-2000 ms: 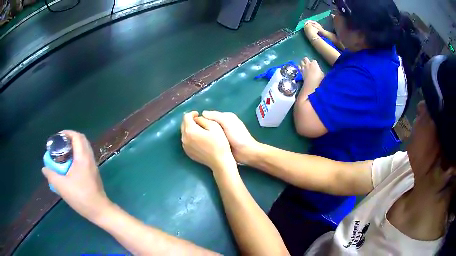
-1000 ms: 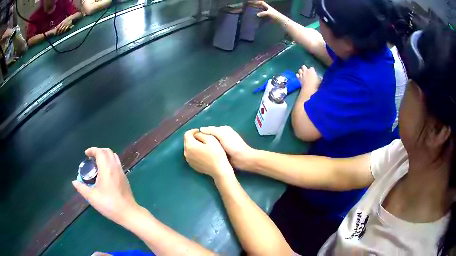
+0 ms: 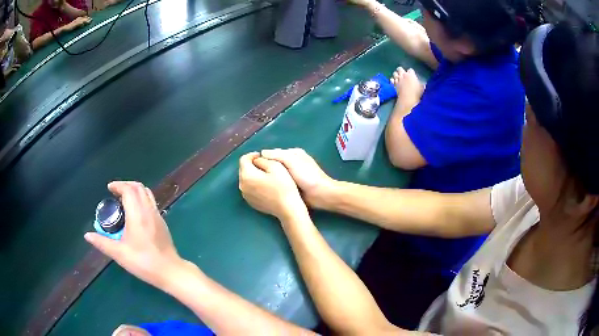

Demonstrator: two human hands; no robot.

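Observation:
My right hand [image 3: 141, 233] reaches in from the lower edge and is curled around a light-blue dispenser bottle [image 3: 105, 231] with a round shiny metal top. The thumb is on the near side and the fingers are on the far side. The hand hides most of the bottle, which is over the brown strip's far edge; whether it rests on the surface cannot be told. A small skin-coloured shape shows at the bottom edge beside a blue cloth or garment [image 3: 176, 329]; it is too cut off to tell whether it is my left hand.
A neighbour's clasped hands [image 3: 279, 184] rest on the green bench [image 3: 217, 262]. White bottles [image 3: 358, 134] and a blue cloth [image 3: 381, 85] lie beyond, by a person in blue. A brown strip [image 3: 263, 111] borders the dark belt [image 3: 164, 118]. Grey panels [image 3: 293, 23] stand at the far end.
Since the first frame, my right hand and the bottle have shifted right and down in view. The person in blue has stretched an arm towards the grey panels. More blue cloth shows at the bottom.

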